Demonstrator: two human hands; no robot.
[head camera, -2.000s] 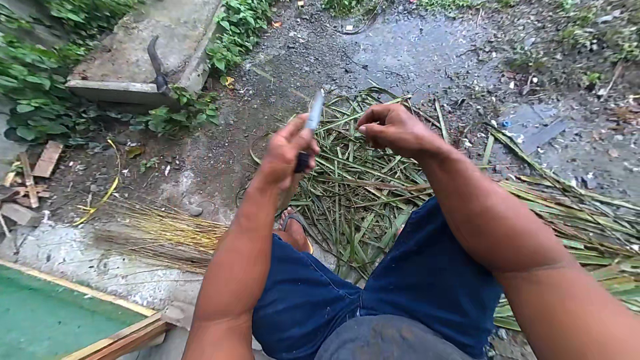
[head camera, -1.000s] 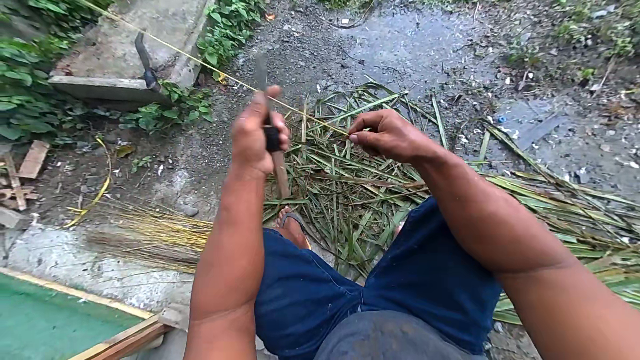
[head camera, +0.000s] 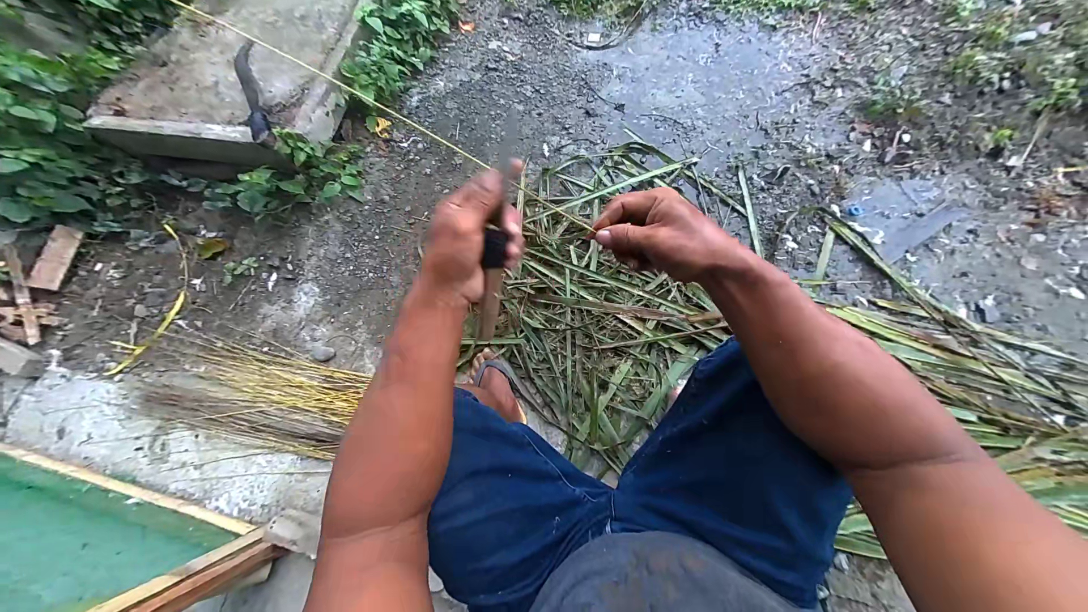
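Observation:
My left hand (head camera: 472, 229) is closed on a knife (head camera: 490, 297) with a wooden handle and a black wrap; its blade is blurred and points away from me. A long thin yellow-green palm rib (head camera: 340, 83) runs from the upper left, past the fingers of my left hand, to my right hand (head camera: 654, 231). Thumb and forefinger of my right hand pinch its near end. Below both hands lies a pile of green leaf strips (head camera: 595, 314). A bundle of yellow and brown ribs (head camera: 280, 395) rests on the ground left of my left forearm.
More long green leaves (head camera: 960, 365) lie at the right. A concrete slab (head camera: 195, 76) with a dark curved object (head camera: 249, 89) on it stands at the upper left. Wood scraps (head camera: 55, 257) lie at the left edge, and a wood-framed green panel (head camera: 93, 531) fills the lower left.
Two seconds ago no long rib showed between my hands; one second ago it stretched from my right hand to the upper left, as now. The knife blade has moved alongside the rib.

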